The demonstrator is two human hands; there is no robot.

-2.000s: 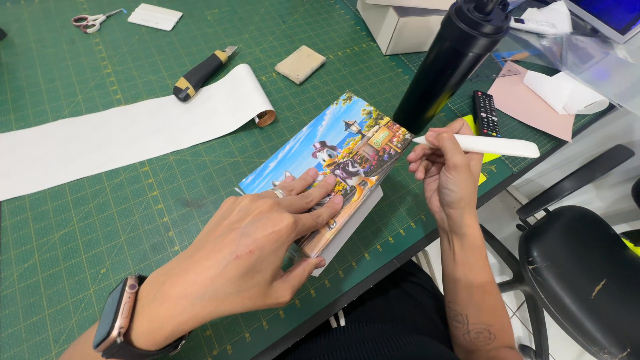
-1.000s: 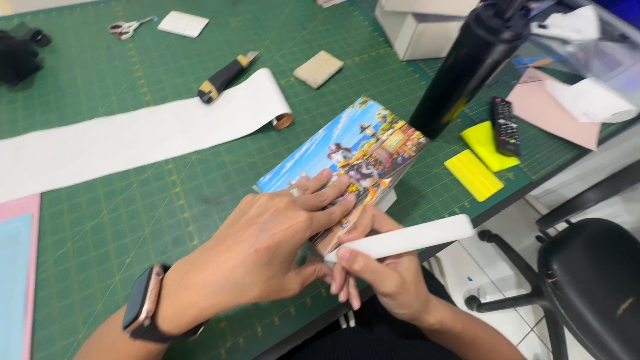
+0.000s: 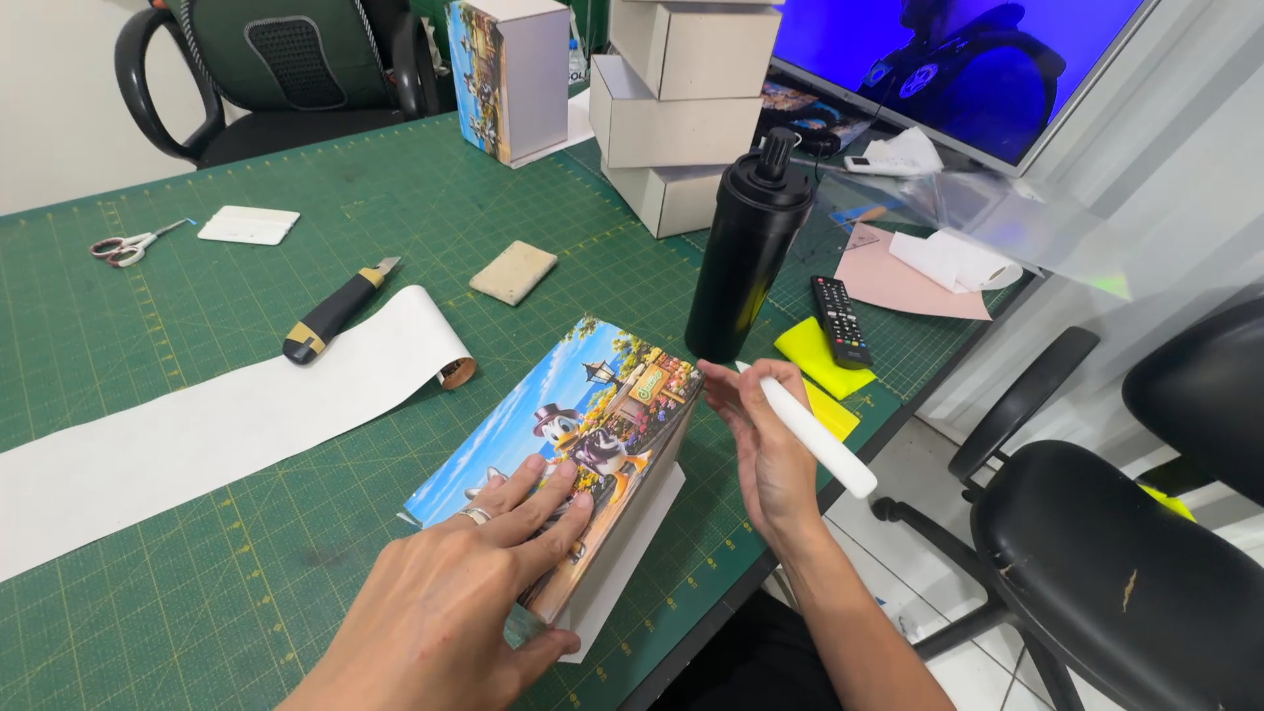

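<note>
A box covered with a printed cartoon-duck picture (image 3: 592,415) stands on the green cutting mat (image 3: 326,523), with a white flap or sheet (image 3: 632,563) low along its near side. My left hand (image 3: 474,563) lies flat over the lower left part of the picture, fingers spread, thumb at the near edge. In my right hand (image 3: 775,444) is a white bone folder (image 3: 820,434), pointed end up by the box's right corner. My right fingertips are at that corner. A white paper strip (image 3: 237,425), curled at one end, lies left of the box.
A black tumbler (image 3: 746,257) stands just behind the box. Around lie a utility knife (image 3: 336,311), a beige pad (image 3: 513,272), scissors (image 3: 128,247), a white scraper (image 3: 249,224), a remote control (image 3: 839,321) and a yellow cloth (image 3: 810,346). White boxes (image 3: 681,128) are stacked behind; a black chair (image 3: 1116,553) stands right.
My right hand with the bone folder has moved from the box's near lower end to its far right corner. My left hand stays on the picture. The view has tilted up.
</note>
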